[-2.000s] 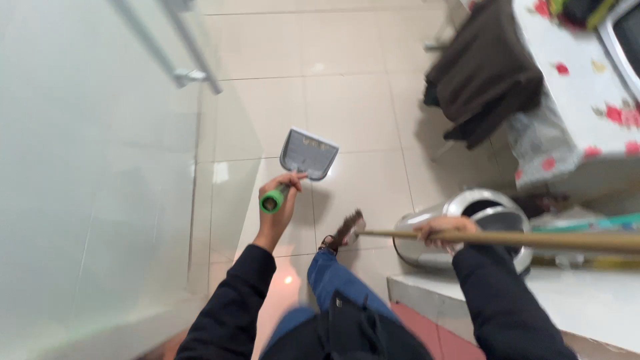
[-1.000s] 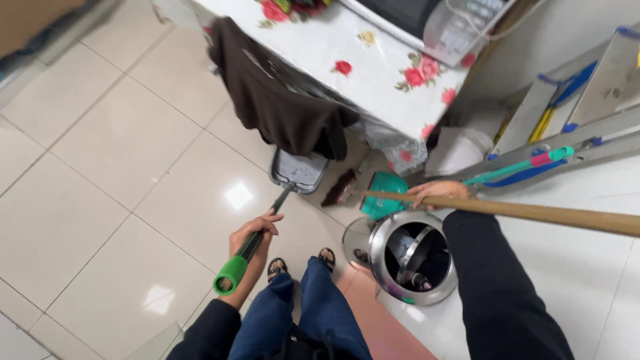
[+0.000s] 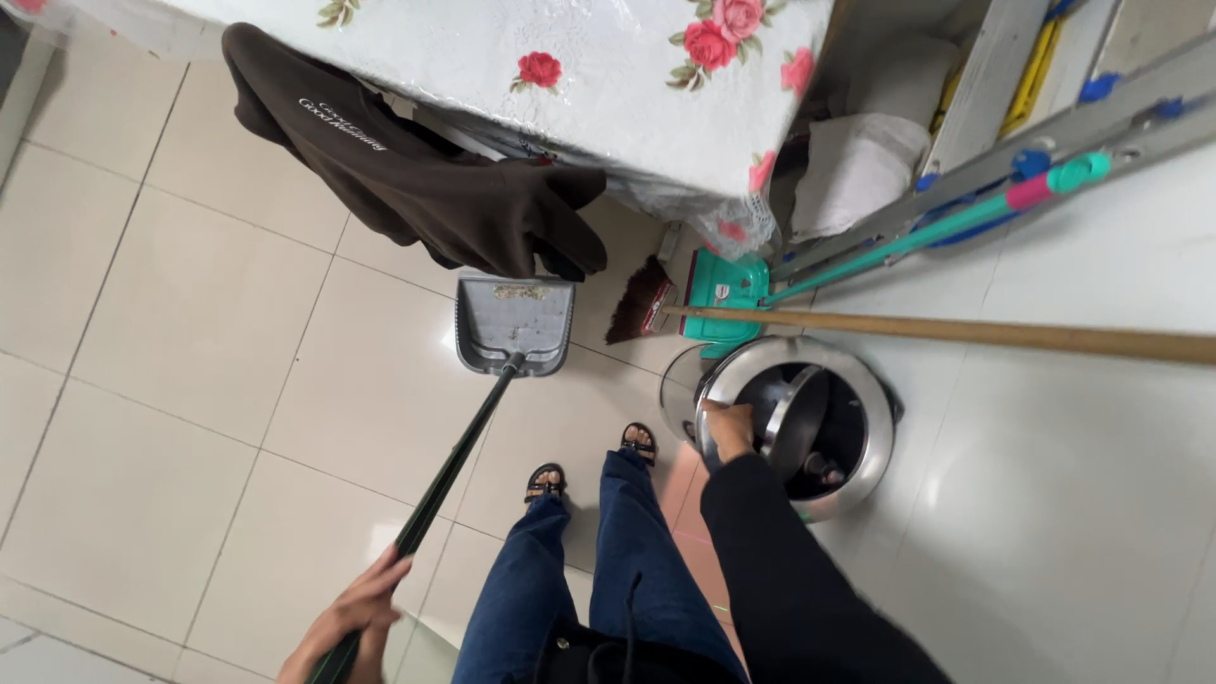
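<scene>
My left hand (image 3: 353,617) holds the dark handle of a long-handled grey dustpan (image 3: 514,323), whose pan bears some debris near its front edge. At the rim of a round metal trash bin (image 3: 879,427) is my right hand (image 3: 730,429), its fingers curled over the near side. A broom with dark red bristles (image 3: 640,302) stands past the bin, its wooden handle (image 3: 931,329) running off to the right, apart from my hand. Beside the bristles is a teal dustpan (image 3: 727,296) with a teal and pink handle.
A table with a flowered cover (image 3: 627,57) fills the top, a dark brown garment (image 3: 408,171) hanging from its edge close to the grey pan. A metal ladder (image 3: 988,180) leans at the upper right, near a white cloth (image 3: 860,171). My sandalled feet are on the tiled floor.
My right hand has let go of the broom's wooden handle and moved to the bin's rim. The view has swung strongly from the glass panel toward the table and ladder.
</scene>
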